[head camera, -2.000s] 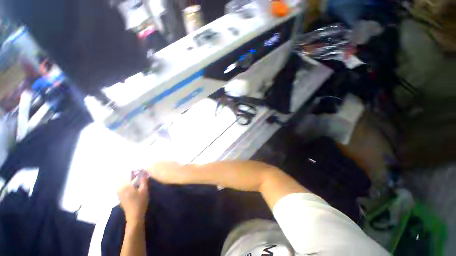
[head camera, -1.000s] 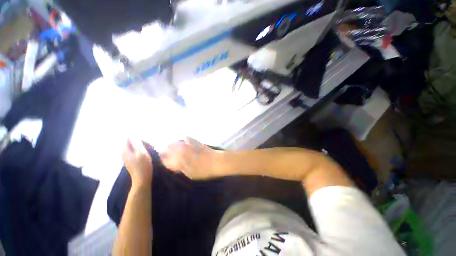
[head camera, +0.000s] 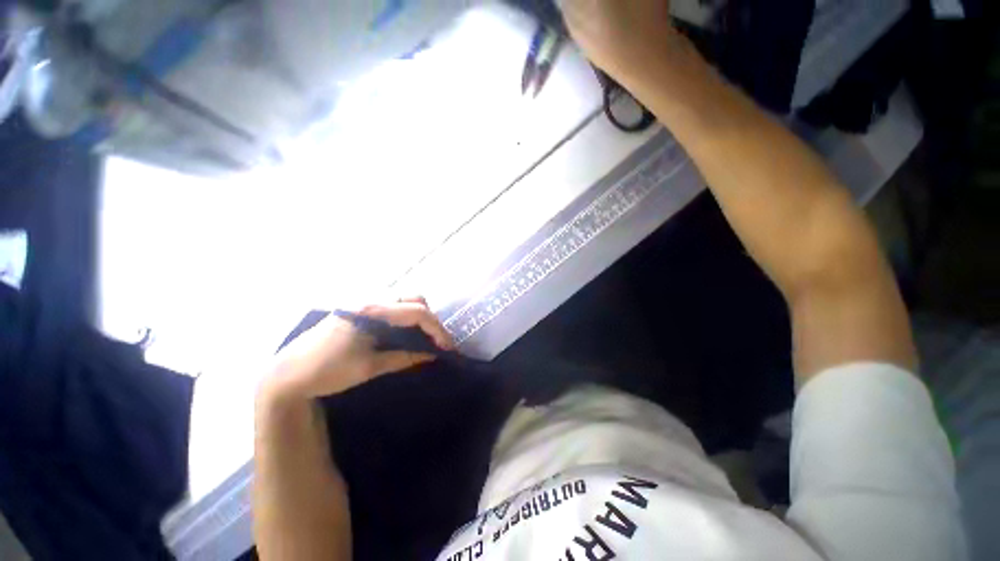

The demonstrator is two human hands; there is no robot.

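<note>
My left hand (head camera: pixel 356 348) is closed on a dark navy garment piece (head camera: pixel 389 438) near the table's front edge. A narrow folded part of the cloth shows between the thumb and fingers. The rest of the cloth hangs into my lap. My right hand (head camera: pixel 616 27) is at the top edge of the picture, by the scissors (head camera: pixel 627 107). Its fingers are cut off or hidden, so I cannot tell what it holds. Small pointed thread snips (head camera: pixel 537 60) lie left of it.
The blurred white sewing machine head (head camera: pixel 219 82) fills the upper left. The white table (head camera: pixel 252 241) glares under the lamp. A ruler (head camera: pixel 548 258) runs along its front edge. More navy cloth (head camera: pixel 88 405) hangs at the left. Dark cloth is at the upper right.
My right hand has left the cloth beside my left hand and moved up and right to the scissors. My left hand still holds the cloth. The view has tilted and come closer.
</note>
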